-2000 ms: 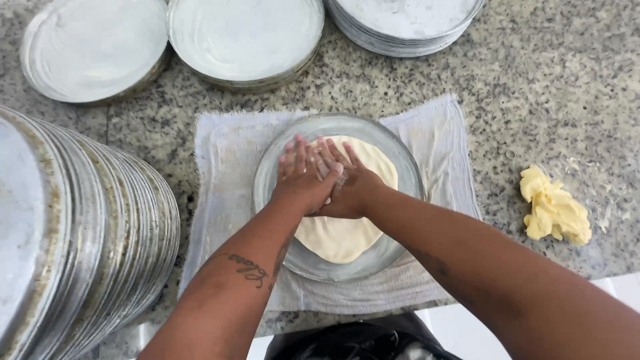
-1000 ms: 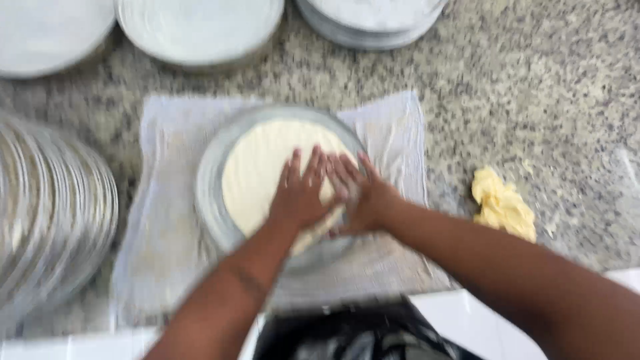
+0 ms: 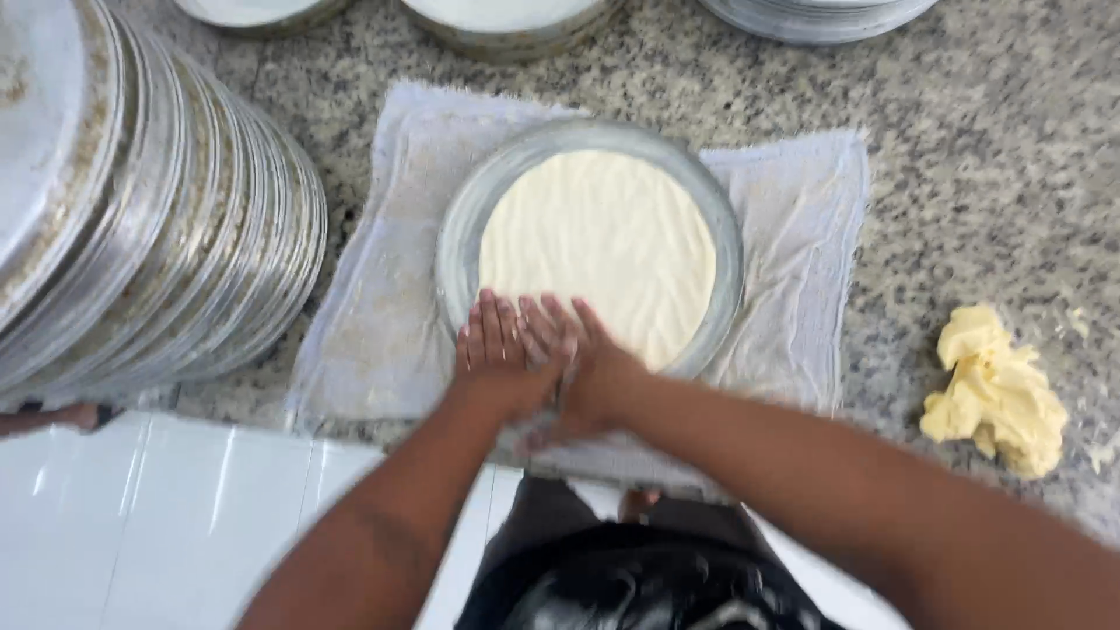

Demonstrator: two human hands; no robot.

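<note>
A flattened round of pale dough (image 3: 604, 236) lies in a round metal pan (image 3: 722, 289), with a bare ring of pan around it. Beneath the pan is a damp-looking, wrinkled cloth (image 3: 787, 254). My left hand (image 3: 499, 346) rests with fingers together over the pan's near-left part, at the dough's edge. Against it, my right hand (image 3: 586, 367) is spread at the dough's near edge, its fingers overlapping the left hand's thumb side. Neither hand grasps anything. The hands hide the near-left rim and part of the dough.
A tall stack of round metal pans (image 3: 219, 219) stands at the left on the granite counter (image 3: 962, 157). More pans (image 3: 512, 13) are along the top. A lump of soft yellow fat (image 3: 997, 394) sits at the right. Another person's foot (image 3: 83, 418) shows at the far left.
My hands have moved from the middle of the dough to its near-left edge. The dough is flatter, broader and rounder than two seconds ago. The view has shifted.
</note>
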